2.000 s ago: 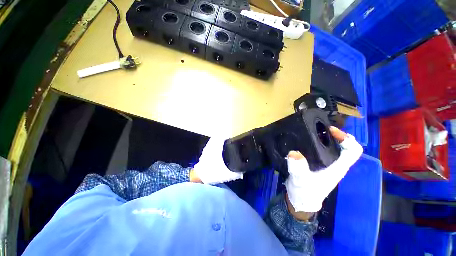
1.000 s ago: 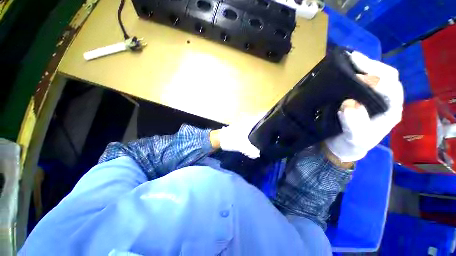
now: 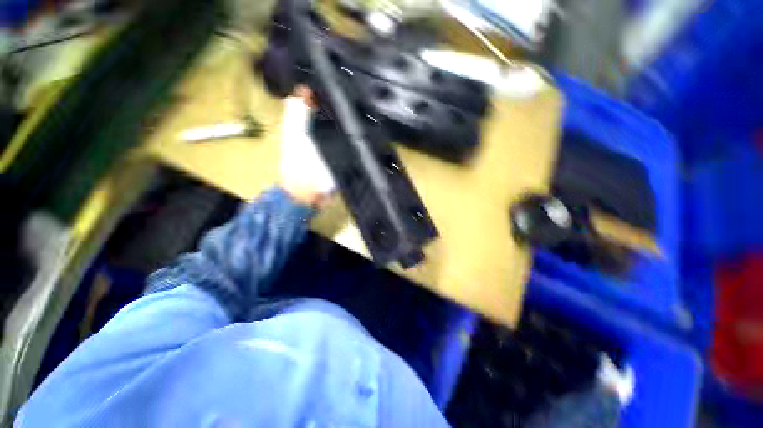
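Note:
The picture is blurred. My left hand [image 3: 303, 150], in a white glove, grips a long black power strip [image 3: 360, 150] by its left side, over the bench. The strip slants from upper left to lower right, partly over other black power strips [image 3: 418, 100] at the back. My right hand [image 3: 617, 380] is small and blurred at the lower right, over the lower blue bin, away from the strip; its fingers cannot be made out. The whitish handled test plug [image 3: 213, 132] lies on the bench left of my left hand.
The tan bench [image 3: 481, 242] has a black test socket box [image 3: 542, 219] at its right edge. Blue bins [image 3: 669, 192] stand to the right, the lower one [image 3: 669, 368] with black pieces. A white extension strip [image 3: 510, 79] lies behind. A green conveyor [image 3: 125, 92] runs at the left.
The strip has moved left and up over the bench, now in my left hand only. My right hand has let go of it and moved down right to the lower blue bin. The view has shifted.

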